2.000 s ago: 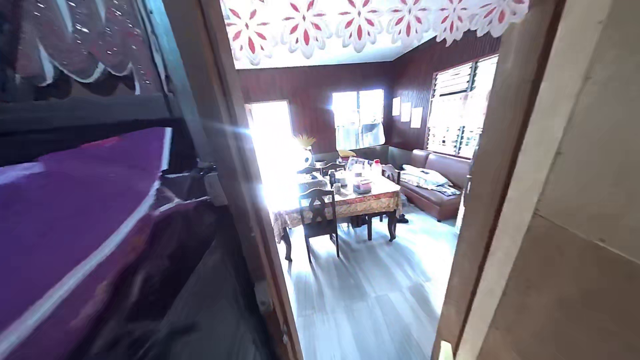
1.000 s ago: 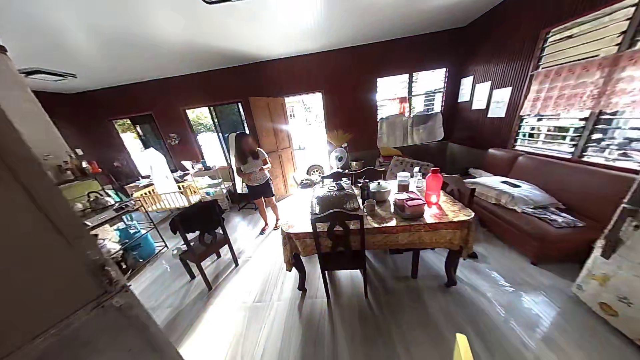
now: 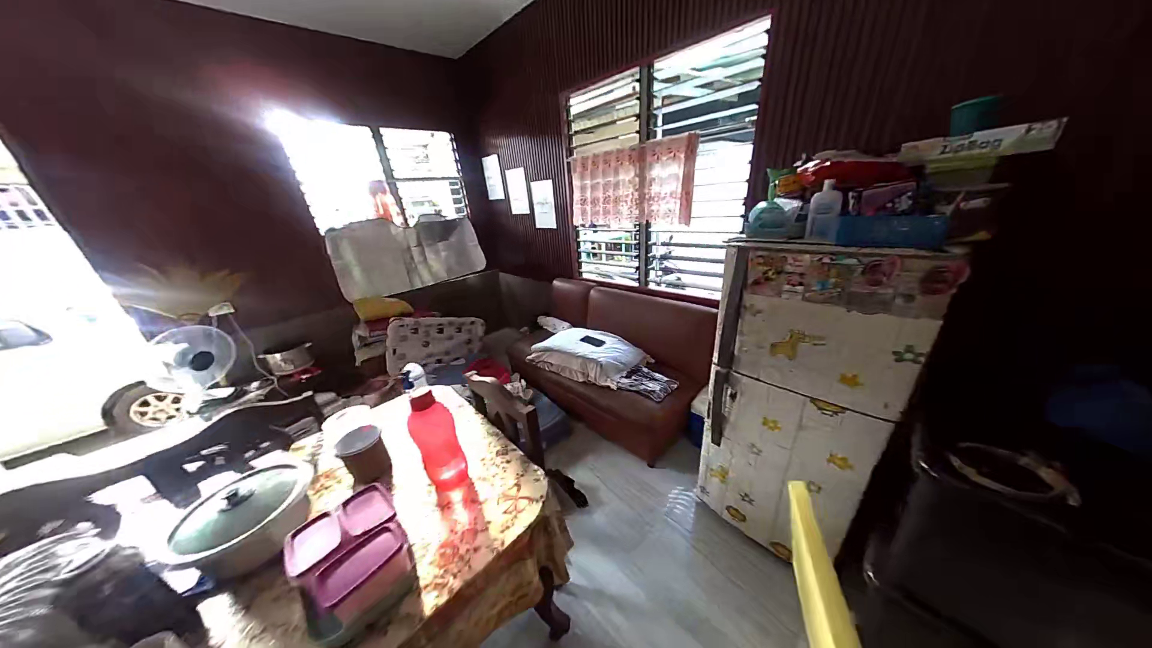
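Neither of my hands shows in the head view. A yellow stick-like thing [image 3: 821,576] rises from the bottom edge right of centre; what holds it is out of view. On the dining table with a patterned cloth [image 3: 513,513] a red bottle [image 3: 437,441] stands upright. Left of the bottle is a grey-lidded container [image 3: 362,452]. A food container with purple lids [image 3: 351,558] lies nearer, beside a pot with a glass lid [image 3: 238,517].
A two-door refrigerator with stickers [image 3: 810,396] stands at the right, a blue tray [image 3: 891,230] on top. A brown sofa [image 3: 652,333] holds a white pillow [image 3: 589,355]. A wooden chair [image 3: 508,414] is at the table's far side. An electric fan [image 3: 200,356] stands left.
The view has passed from a doorway into the room, come close to the table and turned right. The refrigerator is now in full view. The person seen one second ago is out of view.
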